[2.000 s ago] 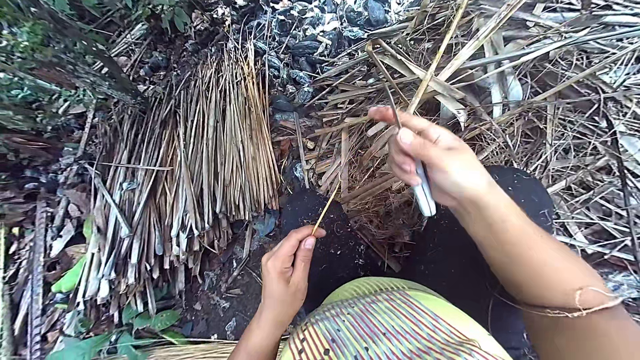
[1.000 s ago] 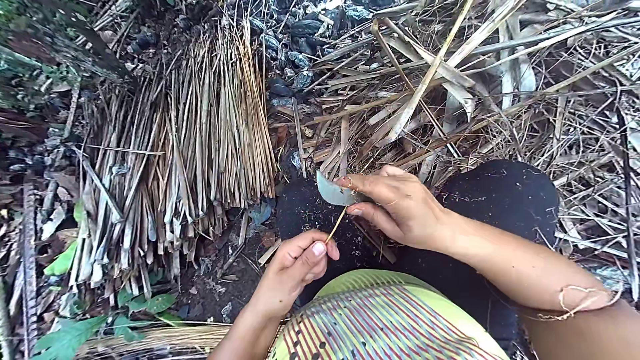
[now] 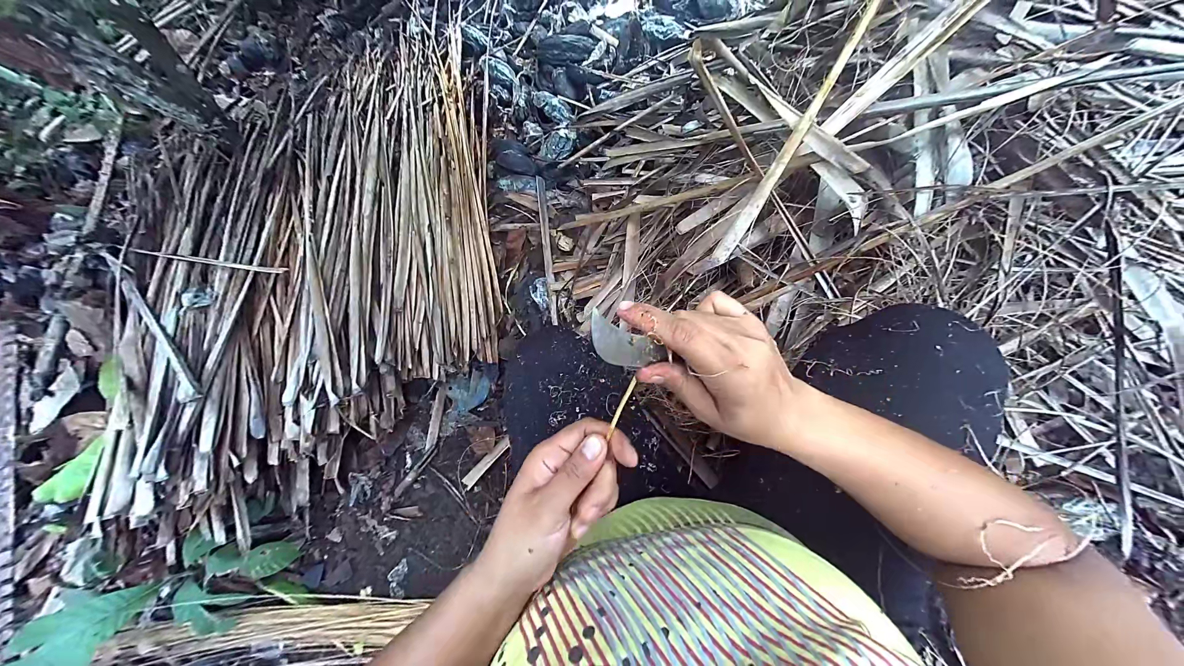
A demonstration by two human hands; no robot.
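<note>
My left hand (image 3: pixel 569 476) pinches a thin yellowish plant stem (image 3: pixel 624 404) between thumb and fingers, low in the middle of the view. Above and to its right, my right hand (image 3: pixel 721 365) grips a knife whose curved, pale metal blade (image 3: pixel 620 342) points left over the dark cloth on my knee. The stem's upper end meets the blade near my right thumb; the knife's handle is hidden in the palm. Bits of fibre cling to my right fingers, and a loose strand lies on the right forearm.
A thick layer of dry cut stalks (image 3: pixel 370 231) lies at left. Dry leaf strips and fibres (image 3: pixel 925 213) are heaped at right. Dark husk-like pieces (image 3: pixel 555 83) lie at the top. Green leaves (image 3: pixel 83 624) and a bundle of thin pale stems (image 3: pixel 324 624) are at lower left.
Two seconds ago my right hand was raised apart from the left, with the knife in it. It has come down, and the blade is now at the stem.
</note>
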